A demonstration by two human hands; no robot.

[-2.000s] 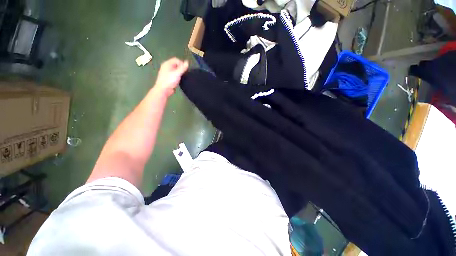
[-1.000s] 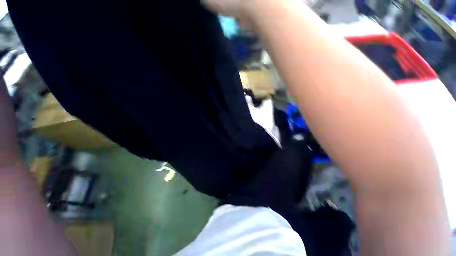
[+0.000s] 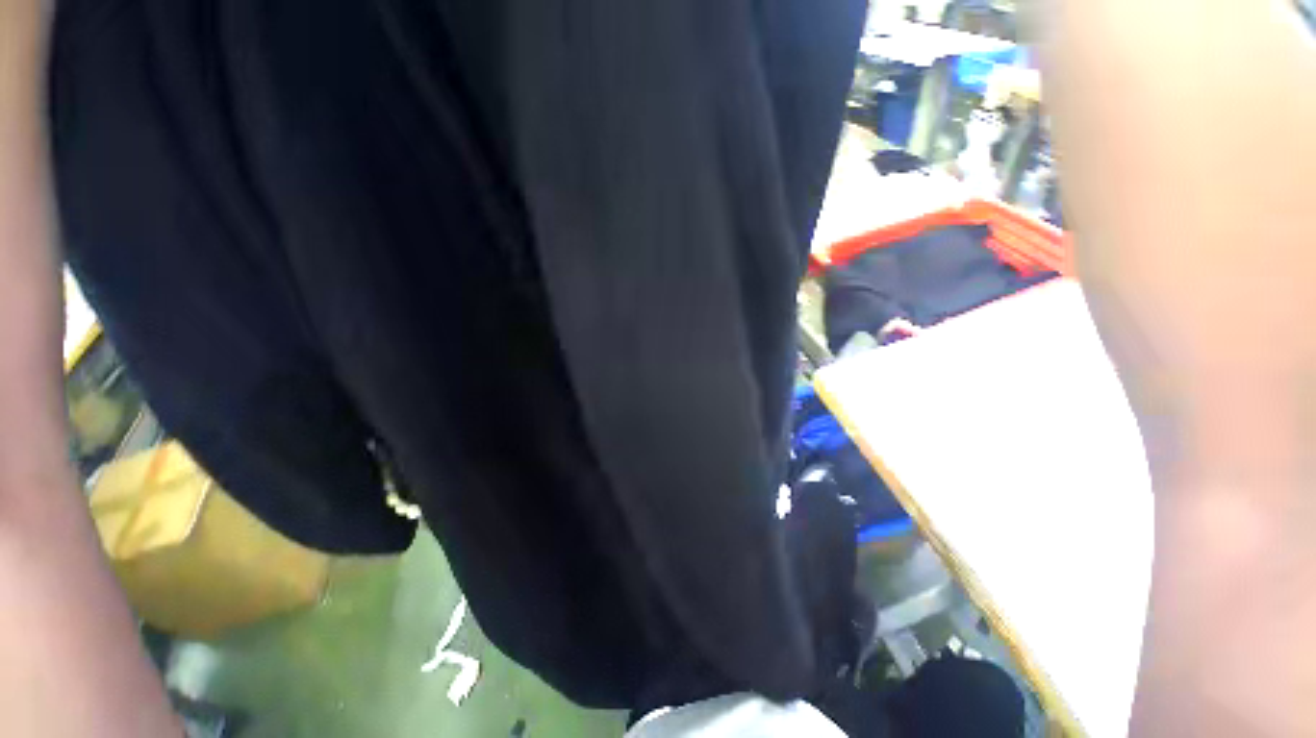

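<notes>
A large plain black garment (image 3: 577, 332) hangs right in front of me and fills the middle of the head view. Its lower part reaches down to my white-clothed lap. A short piece of pale cord or edging shows at its lower left. My two forearms are at the left and right rims, blurred and close to the camera. Both hands are beyond the top of the picture, so their grip is hidden.
A white wood-edged table (image 3: 1010, 476) stands on the right. A red plastic basket (image 3: 938, 224) with black pieces is behind it. A blue plastic crate (image 3: 883, 529) is under the table edge. A cardboard box (image 3: 217, 555) and white scrap (image 3: 456, 666) are on the green floor.
The black garment has gone from lying across my lap to hanging upright before me. My forearms have moved out to both sides, and the view has turned towards the table.
</notes>
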